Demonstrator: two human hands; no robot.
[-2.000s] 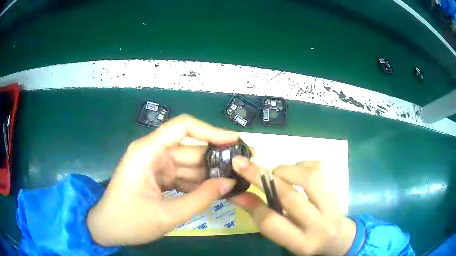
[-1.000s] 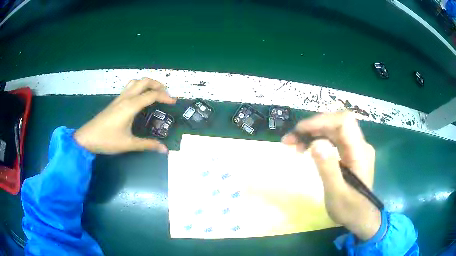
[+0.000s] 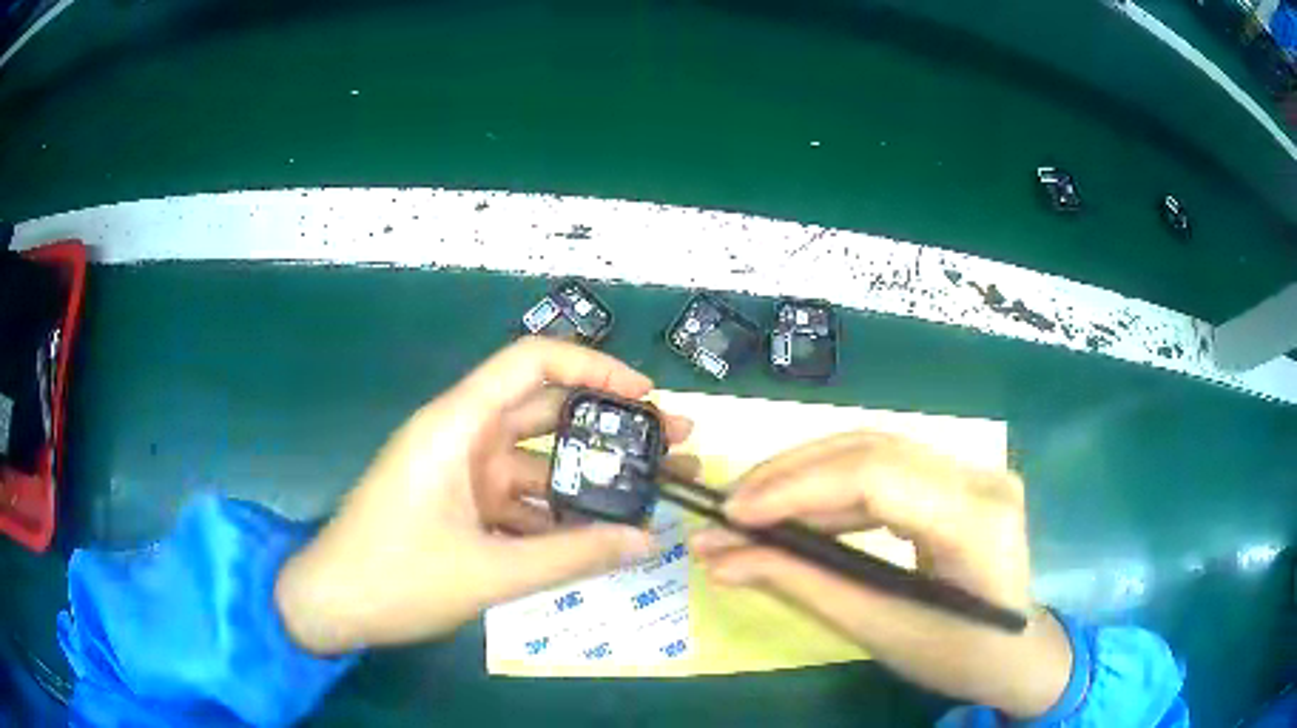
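Observation:
My left hand [image 3: 441,512] holds a black rounded-square housing [image 3: 606,455] with its open side up, showing silver and white parts and a small white label. My right hand [image 3: 882,569] holds black tweezers [image 3: 854,559], whose tips are at the housing's right side; whether they touch it I cannot tell. Both hands are over a yellow-cream adhesive sheet [image 3: 768,626] with blue 3M marks on its lower left part. Three more open housings lie behind it, at left [image 3: 568,312], middle [image 3: 713,337] and right [image 3: 805,340].
A red-rimmed tray [image 3: 60,413] is at the left edge. A worn white strip [image 3: 470,228] crosses the green surface. Beyond it, two small dark devices [image 3: 1058,189] lie at the upper right. A pale post [image 3: 1259,327] stands at the right edge.
My left hand has picked up the leftmost housing and brought it over the sheet. My right hand has moved down and left, bringing the tweezers to the housing.

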